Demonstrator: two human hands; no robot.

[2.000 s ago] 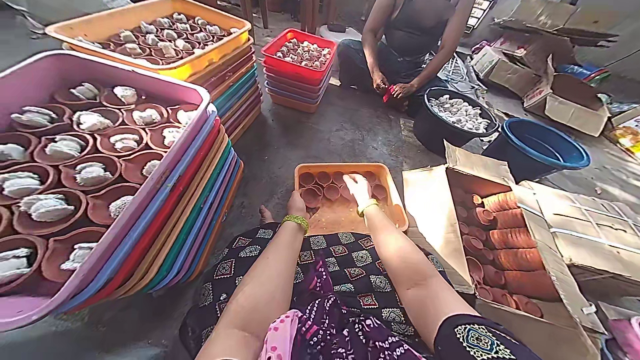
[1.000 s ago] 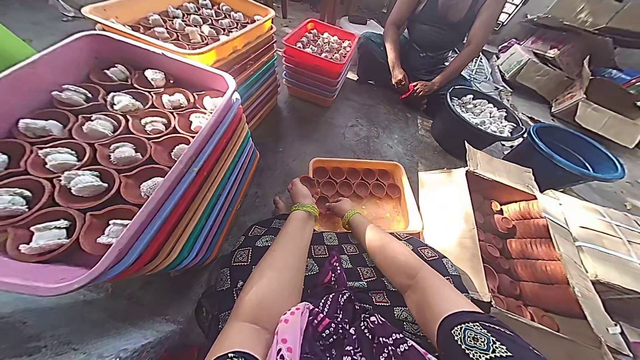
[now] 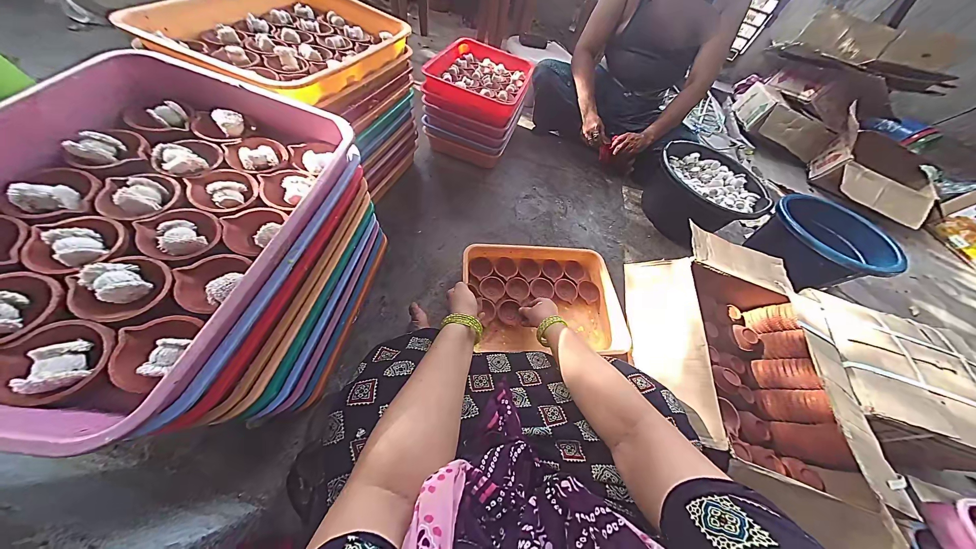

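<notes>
In front of me an orange plastic tray (image 3: 610, 335) holds rows of small reddish clay cups (image 3: 541, 287). My left hand (image 3: 463, 299) is at the tray's left side, its fingers by a cup in the nearest row; whether it grips one is unclear. My right hand (image 3: 539, 311) touches or is just beside a clay cup (image 3: 509, 313) in that same row, its grip hard to make out. Both wrists wear yellow-green bangles. To the right, an open cardboard box (image 3: 846, 381) contains stacks of similar clay cups (image 3: 793, 374).
Stacked trays with a pink one (image 3: 335, 145) on top, bearing clay lamps with white lumps, rise at left. Behind are orange (image 3: 381, 57) and red (image 3: 476, 99) tray stacks. A co-worker (image 3: 648, 69) sits by a black tub (image 3: 679, 206) of white pieces and a blue tub (image 3: 831, 236).
The cups in the tray stand in rows reaching nearer to me than one second ago. My right hand has moved left since two seconds ago. The view has shifted.
</notes>
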